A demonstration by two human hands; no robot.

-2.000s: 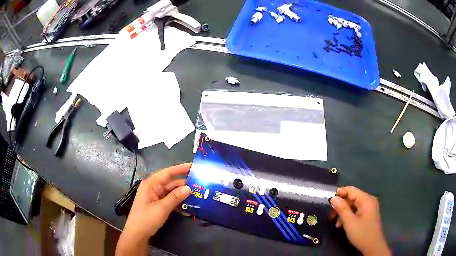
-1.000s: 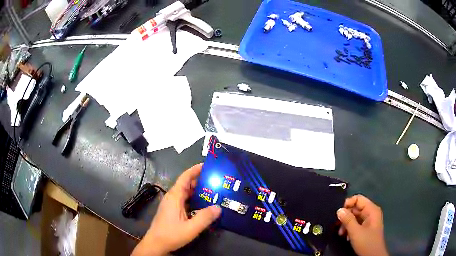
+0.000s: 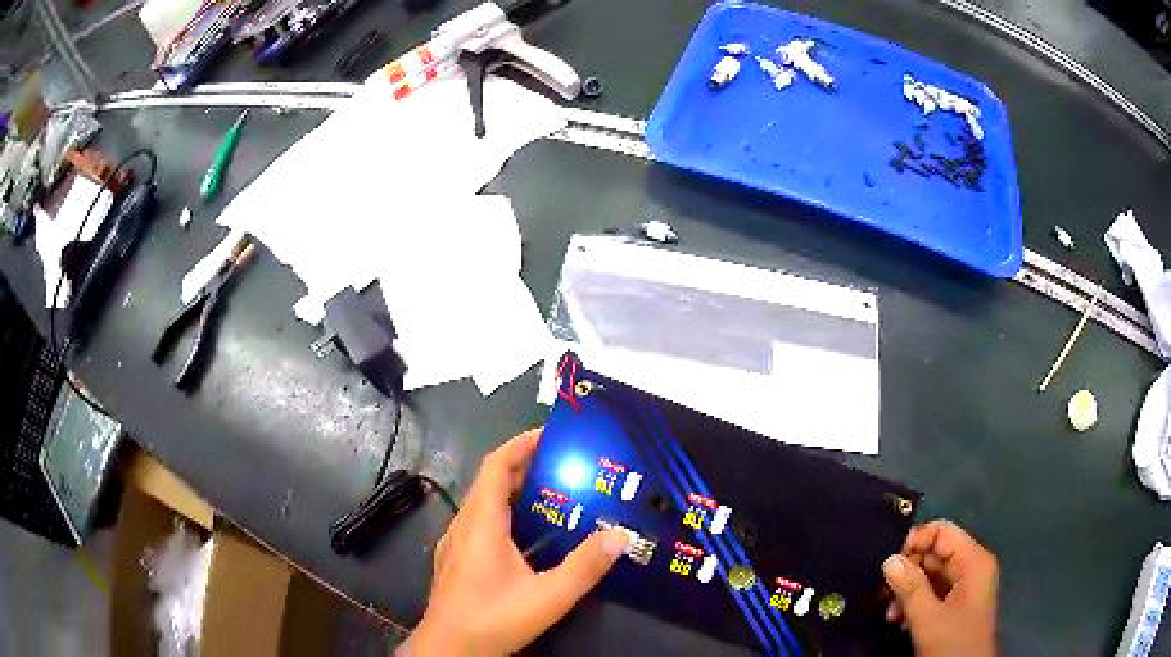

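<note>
A dark blue-black panel (image 3: 668, 449) with blue diagonal stripes, red and yellow labels and brass-coloured corners is held tilted near the bench's front edge. My left hand (image 3: 507, 558) grips its left side, with the thumb on the silvery slide switch (image 3: 637, 548). My right hand (image 3: 944, 584) is at the panel's right edge, thumb and fingers closed at it; whether it grips the edge is hard to tell. A bright light spot (image 3: 574, 472) shows at the panel's left. Red wires (image 3: 566, 381) are at its upper left corner. The fingers behind the panel are hidden.
Behind the panel lies a clear plastic bag (image 3: 822, 408). A blue tray (image 3: 835, 167) holds white and black parts. At left are white paper, a glue gun (image 3: 443, 54), a black adapter (image 3: 361, 336) and pliers (image 3: 199, 315). At right are a thin stick (image 3: 1071, 338) and a white disc (image 3: 1083, 409).
The left thumb has moved from the panel's left edge onto the slide switch. The panel has tilted and shifted right, and its wide glare is now a small bright spot. The bench scene has shifted right.
</note>
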